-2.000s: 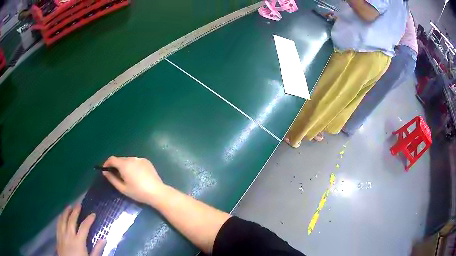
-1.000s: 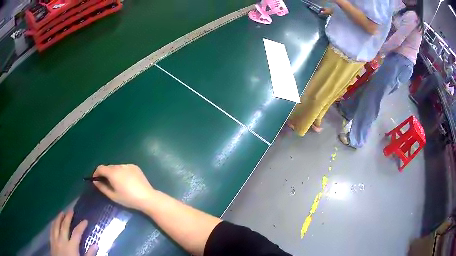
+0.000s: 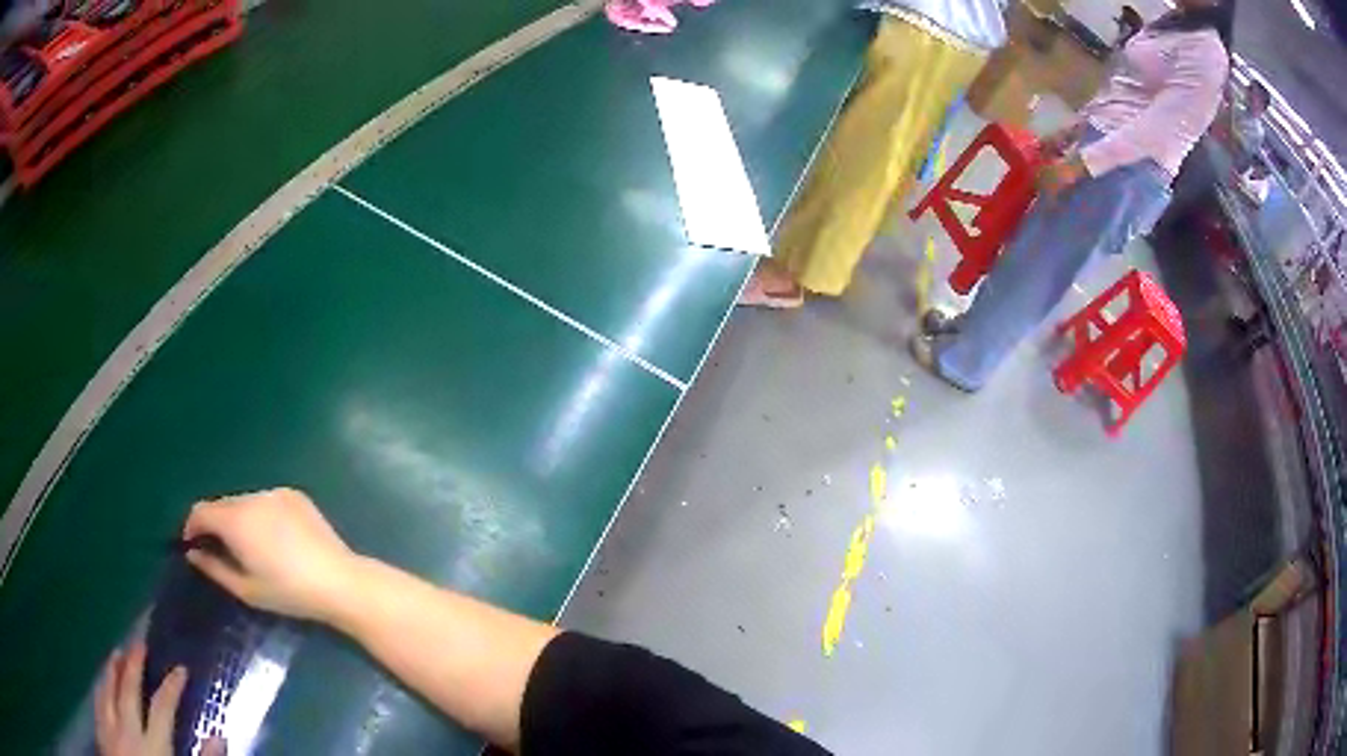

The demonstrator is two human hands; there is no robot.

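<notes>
A shiny die-cut sticker sheet [image 3: 222, 672] with rows of small black rectangles lies on the green bench at the lower left. My left hand [image 3: 136, 709] rests on its left side with fingers spread, partly cut off by the bottom edge. My right hand [image 3: 273, 554] is at the sheet's far end, fingers curled around a thin dark tool [image 3: 204, 544], of which only a short part shows. Whether its tip touches the sheet cannot be told.
A white strip [image 3: 712, 170] lies farther along the bench. Red trays [image 3: 126, 74] are at the upper left, a pink item [image 3: 643, 15] at the top. One person stands at the bench edge; another holds a red stool [image 3: 982, 200]. A second red stool [image 3: 1126, 347] stands on the floor.
The view has shifted right, so the bench and my hands appear farther left. The person in pink has come nearer and now holds a red stool. My hands keep their places at the sheet.
</notes>
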